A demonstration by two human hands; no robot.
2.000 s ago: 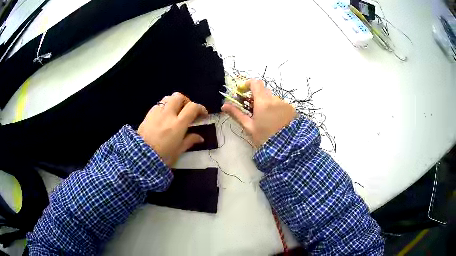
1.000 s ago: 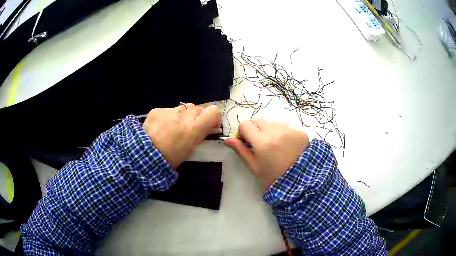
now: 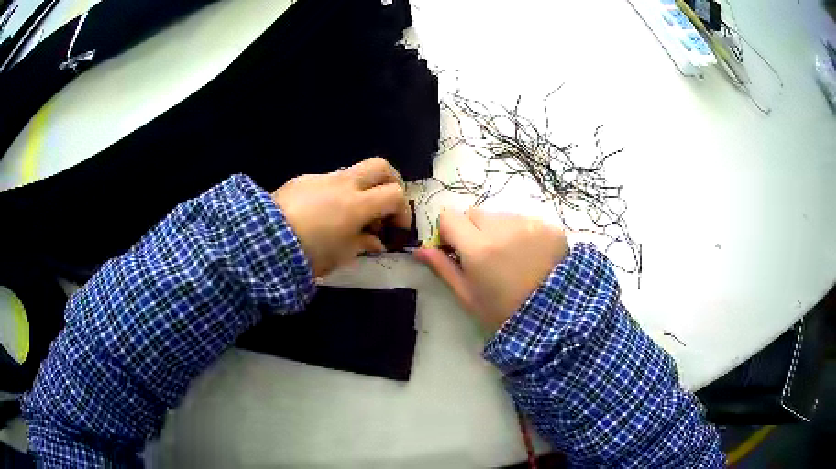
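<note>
My left hand [image 3: 346, 212] rests on the end of a black strap [image 3: 400, 236] and holds it with bent fingers; most of the strap is hidden under the hand. My right hand [image 3: 500, 261] is closed around thread snips [image 3: 432, 240]. Only a small yellow part and the tip of the snips show, touching the strap's lower corner. A few fine threads lie just below my left fingers. A second black strap [image 3: 357, 330] lies flat below my left hand.
A large black strap bundle [image 3: 302, 101] fills the upper left. Thread waste [image 3: 550, 169] lies beyond my right hand. A power strip [image 3: 687, 38] with thin wires is at the upper right. A red cord [image 3: 527, 440] hangs below my right sleeve. The table's curved edge runs at the right.
Over two seconds my right hand with the snips moved down from the bundle's edge to the strap's end. Since one second ago, my left fingers have shifted up slightly, uncovering more of the strap end.
</note>
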